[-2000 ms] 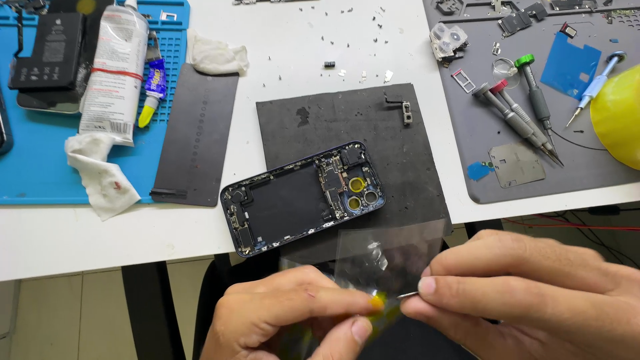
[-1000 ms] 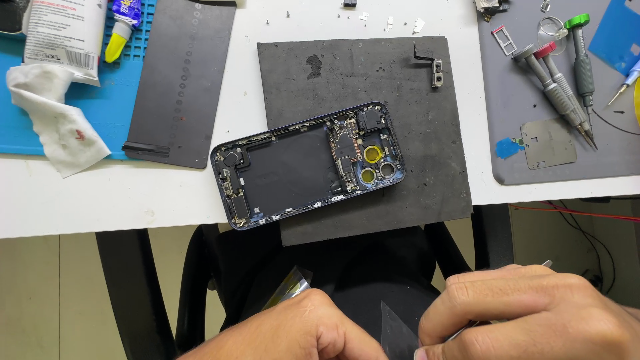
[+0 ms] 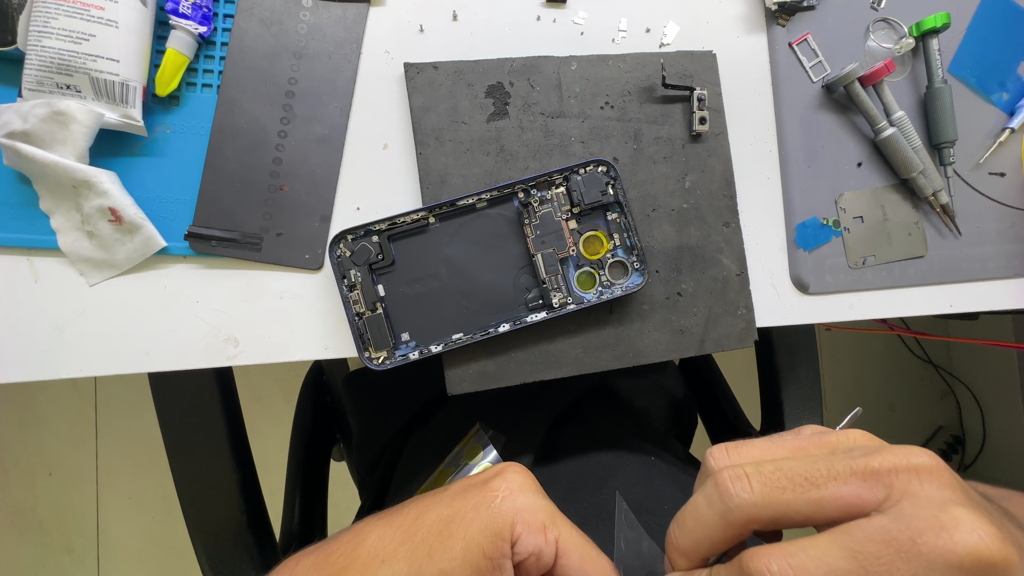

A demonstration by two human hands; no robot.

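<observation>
At the bottom centre is my left hand (image 3: 488, 528), its fingers cut off by the frame's lower edge; a clear film with yellow parts (image 3: 460, 464) shows behind its wrist. My right hand (image 3: 848, 512) is at the lower right with fingers curled around a thin metal tool (image 3: 850, 418), whose end sticks out above the knuckles. Between the hands stands a clear plastic film (image 3: 636, 536), close to my right fingertips. Above them an opened smartphone housing (image 3: 456, 272) lies tilted on a dark mat (image 3: 680, 208), with two yellow-covered camera rings (image 3: 594, 245) at its right end.
A camera module (image 3: 700, 112) lies on the mat's upper right. Screwdrivers (image 3: 900, 148), a SIM tray (image 3: 810, 57) and a metal plate (image 3: 882, 227) are on the grey mat at right. A dark panel (image 3: 280, 128), a tube (image 3: 88, 56) and a stained wipe (image 3: 72, 192) are at left.
Both hands have moved down toward the frame's lower edge from in front of the phone housing, where the left fingers held something yellow. The view has shifted closer.
</observation>
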